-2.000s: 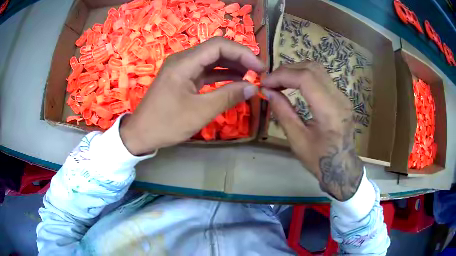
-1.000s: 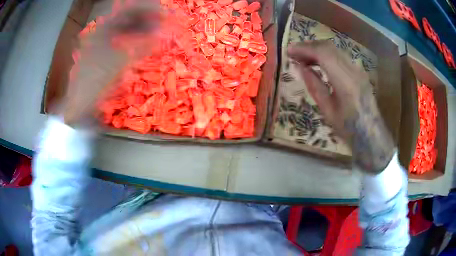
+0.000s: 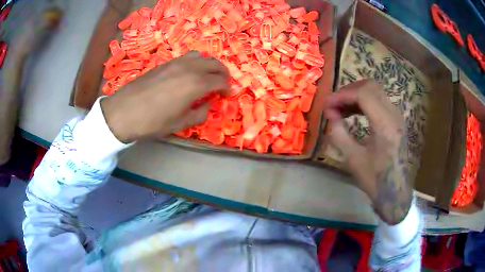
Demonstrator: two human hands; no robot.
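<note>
Small orange plastic pieces are heaped in a large open cardboard carton [image 3: 88, 79]. My left hand [image 3: 170, 95] is over the heap's lower left part, fingers curled down. Orange shows between its thumb and fingers; whether that is a held piece or the heap behind is unclear. My right hand [image 3: 375, 141] is over the left part of the spring carton [image 3: 436, 133], thumb and index finger bent toward each other. Its fingertips are blurred, so anything between them cannot be made out. Small dark metal springs or pins [image 3: 393, 77] lie scattered in that carton.
Another carton of orange pieces [image 3: 469, 164] is at the right edge. Orange shells [image 3: 446, 24] lie on the dark green belt at the top right. Another person's arm [image 3: 13, 69] reaches in at the left. Red stools [image 3: 345, 249] are below the table's green edge.
The view has shifted, so the cartons appear farther right. My hands, together two seconds ago, are now apart. Since one second ago, my left hand is lower on the heap, and another person's arm has appeared.
</note>
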